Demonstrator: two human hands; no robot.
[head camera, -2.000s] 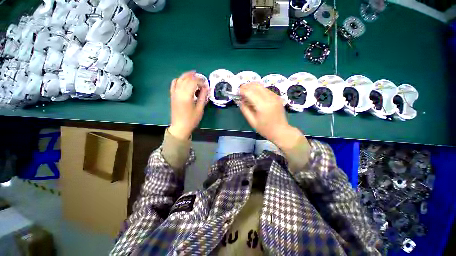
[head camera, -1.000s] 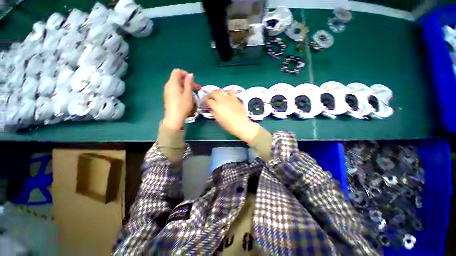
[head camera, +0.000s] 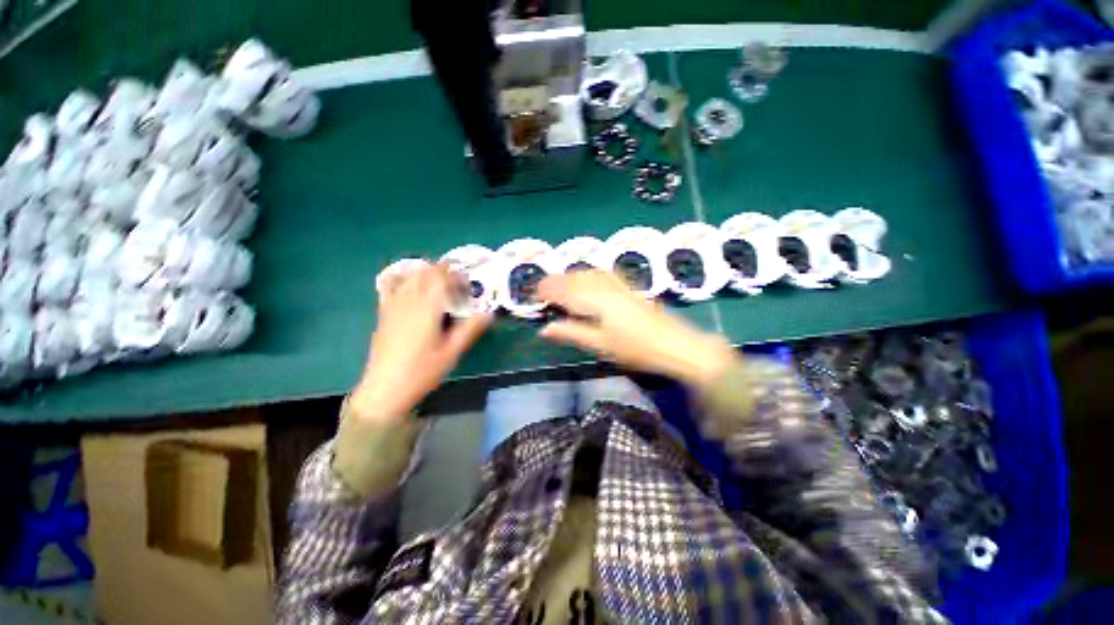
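Note:
A row of several white housings [head camera: 691, 260] with dark round centres stands along the near edge of the green bench. My left hand [head camera: 415, 332] is over the left end of the row, its fingers on or just in front of the leftmost housings; whether it grips one is hidden. My right hand [head camera: 611, 320] reaches in from the right, its fingertips at the near side of the third and fourth housings from the left. It is blurred, and I cannot tell if it holds a small part.
Finished housings [head camera: 134, 232] stand in dense rows at left. A screw feeder [head camera: 538, 104] with the black driver [head camera: 470, 92] before it stands at the back, ring boards [head camera: 656, 182] beside it. Blue bins [head camera: 996, 159] are at right. A cardboard box [head camera: 108, 525] is below the bench at left.
The camera view has shifted and tilted. My left hand has lowered onto the left end of the row. My right hand has moved rightward along the row, away from the left hand.

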